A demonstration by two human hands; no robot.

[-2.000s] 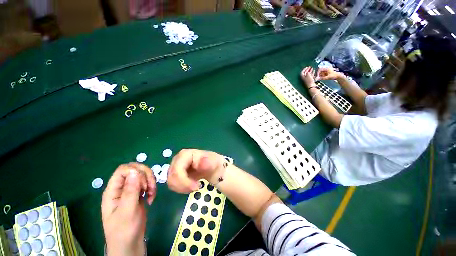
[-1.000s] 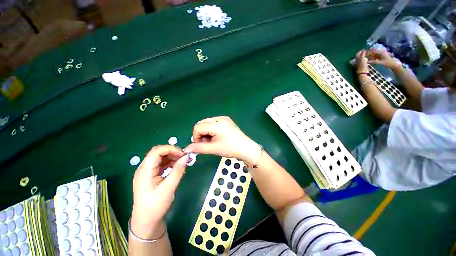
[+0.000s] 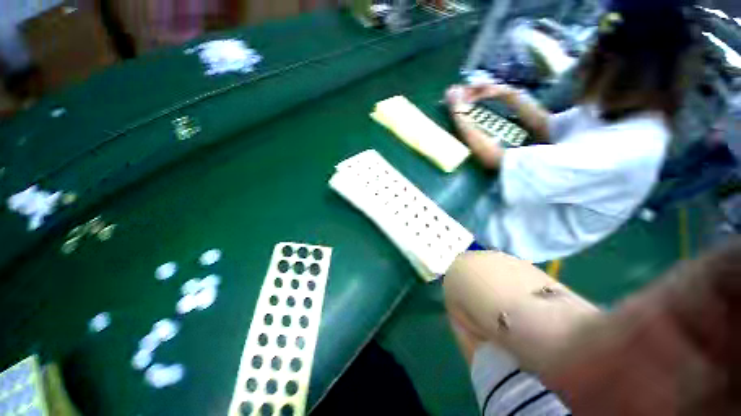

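Note:
A die-cut sheet [image 3: 284, 352] with three columns of empty round holes lies on the dark green bench in front of me. Several white discs [image 3: 197, 293] lie loose to its left. My right forearm enters at lower right, and my right hand [image 3: 674, 341] is a large blur close to the camera at the right edge. Its fingers and anything in them cannot be made out. My left hand is out of the picture.
A stack of empty sheets [image 3: 405, 213] lies right of centre, with a second stack [image 3: 420, 134] beyond. A person in white [image 3: 585, 187] works at right. Filled sheets [image 3: 23, 390] are at lower left. Ring scraps [image 3: 89, 233], a white scrap [image 3: 34, 205] and a disc pile [image 3: 225, 56] lie across the bench.
My hands have parted from above the discs. My right hand has come up close to the camera at right, and my left hand has left the picture. The view has shifted.

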